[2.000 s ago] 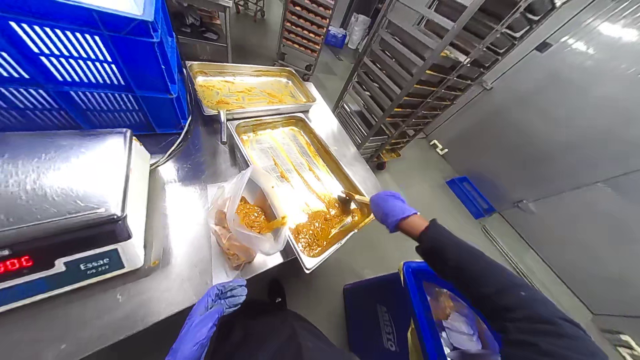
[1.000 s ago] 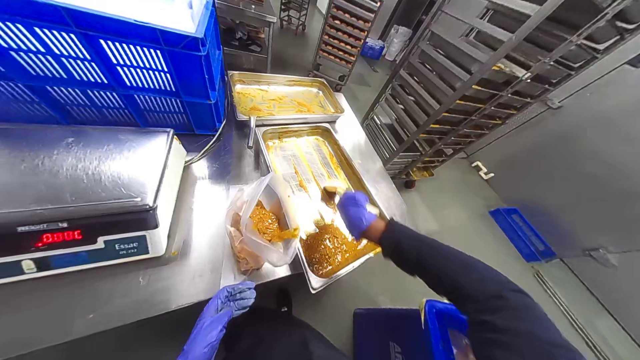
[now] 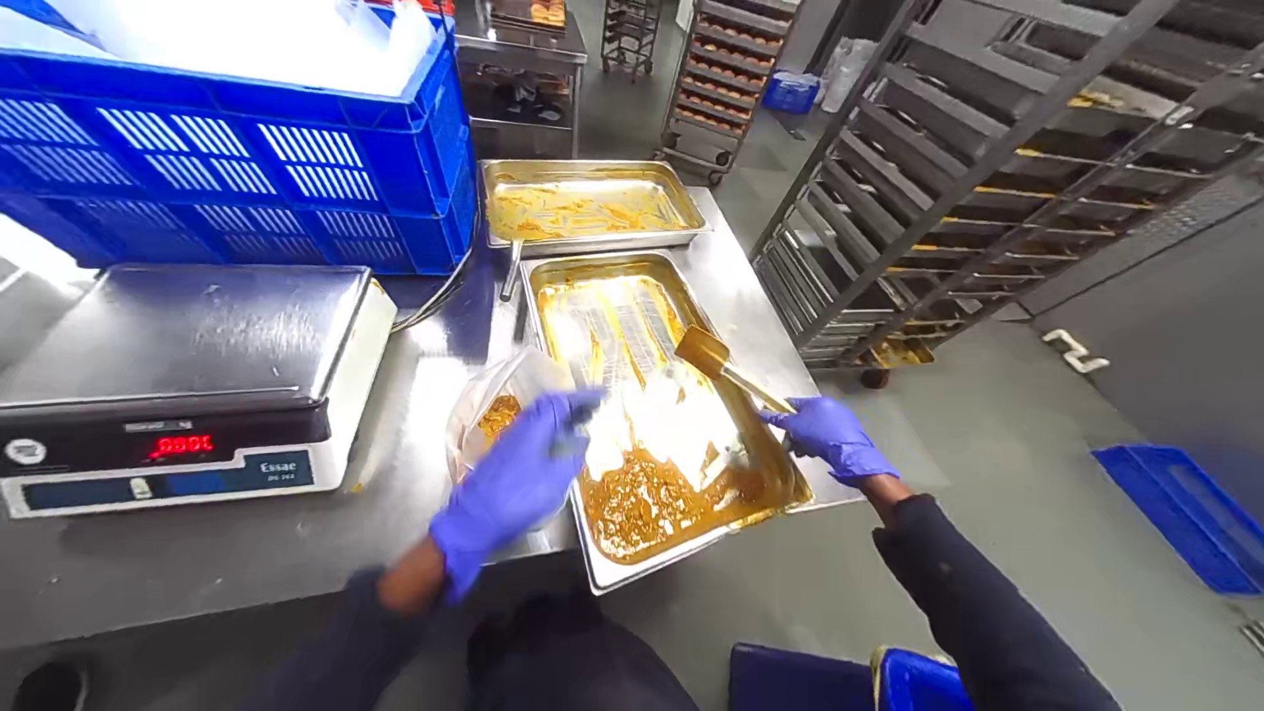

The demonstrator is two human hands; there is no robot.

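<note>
A deep steel tray (image 3: 561, 326) holds glossy orange-brown filling (image 3: 642, 499), mostly at its near end, with smears farther up. At the tray's right rim my gloved right hand (image 3: 829, 434) grips the handle of a spatula (image 3: 703, 352), whose smeared blade is over the tray. My gloved left hand (image 3: 523, 469) hovers over the tray's left edge, fingers extended and slightly blurred, partly hiding a clear plastic bag (image 3: 464, 420) with some filling inside. Whether the left hand touches the bag is unclear. Behind stands a second steel tray (image 3: 592, 237) with residue, a metal utensil handle (image 3: 512, 272) by its near left corner.
A scale (image 3: 188, 346) with a lit red display sits at the left on the steel table (image 3: 296, 553). Stacked blue crates (image 3: 227, 188) stand behind it. To the right are a tall tray rack (image 3: 889, 197) and a blue crate (image 3: 1185, 513) on the floor; another blue container (image 3: 918, 681) is at the bottom.
My left hand has risen from the table's near edge to the tray and bag. The spatula, low over the filling before, is now raised toward the tray's right side.
</note>
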